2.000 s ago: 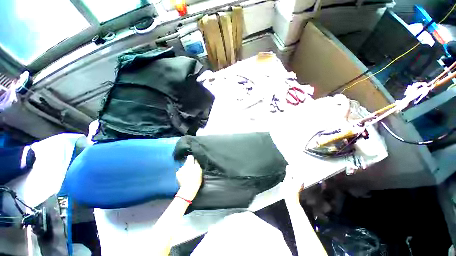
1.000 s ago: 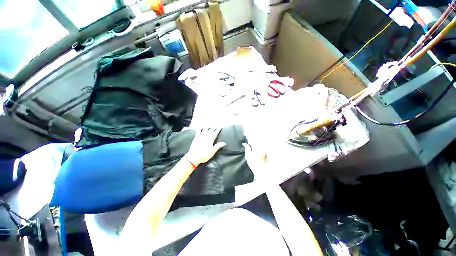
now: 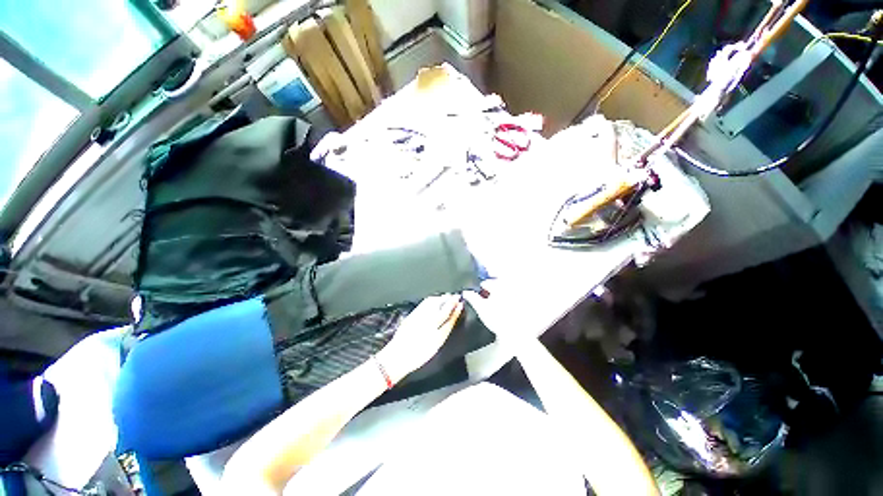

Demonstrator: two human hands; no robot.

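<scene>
A black garment piece (image 3: 387, 274) lies over the right part of the blue padded form (image 3: 198, 378). Its upper layer is smooth and dark grey; a darker, striped-looking part shows below a long edge. My left hand (image 3: 426, 327), with a red band at the wrist, has its fingers curled on the cloth at that edge. My right hand (image 3: 496, 315) is at the right end of the piece, close to my left hand. It is washed out against the white cover, so its fingers and grip are unclear.
A black cloth pile (image 3: 237, 208) stands behind the pad. The steam iron (image 3: 600, 211) rests on crumpled whitish cloth (image 3: 678, 199) at the right, its hose rising to the upper right. Red-handled scissors (image 3: 511, 141) lie farther back. Clear plastic (image 3: 712, 407) is below right.
The garment piece first covered the pad's right end, then moved left along it. My left hand has gone from lying flat on the cloth to curled at its edge. The view has shifted and turned.
</scene>
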